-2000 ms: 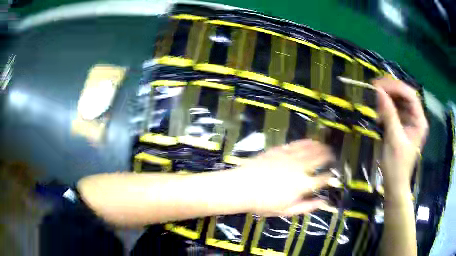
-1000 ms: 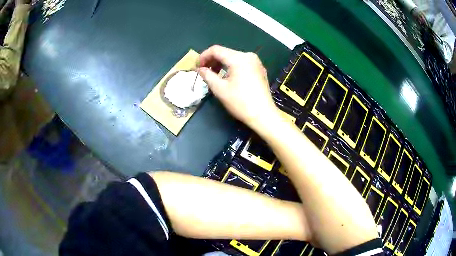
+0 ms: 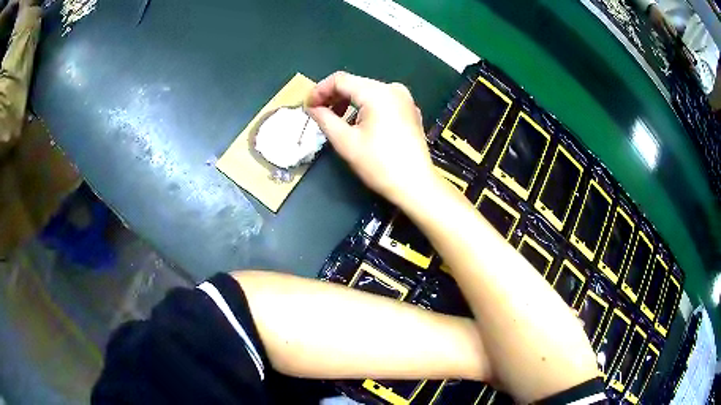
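Note:
My right hand (image 3: 365, 126) pinches a thin cotton swab (image 3: 303, 130) between its fingertips. The swab points down at a round white pad (image 3: 278, 140), its tip at the pad's surface. The pad lies on a tan cardboard piece (image 3: 282, 195), with a dark stained ring around it. My left forearm reaches in from the lower left and is crossed by my right forearm; my left hand is hidden. Rows of dark panels with yellow borders (image 3: 559, 187) lie on a black tray (image 3: 466, 170), partly covered by my forearms.
The dark grey-green bench top (image 3: 182, 79) surrounds the cardboard. A pale edge strip (image 3: 419, 32) and a green surface (image 3: 553, 71) run beyond the tray. A person's sleeve (image 3: 24, 67) shows at the far left. A white ribbed sheet (image 3: 696, 364) lies at the right edge.
Since two seconds ago, my right hand has moved from the panels to the white pad, and my left hand has gone out of sight. Over the last second, almost nothing has moved.

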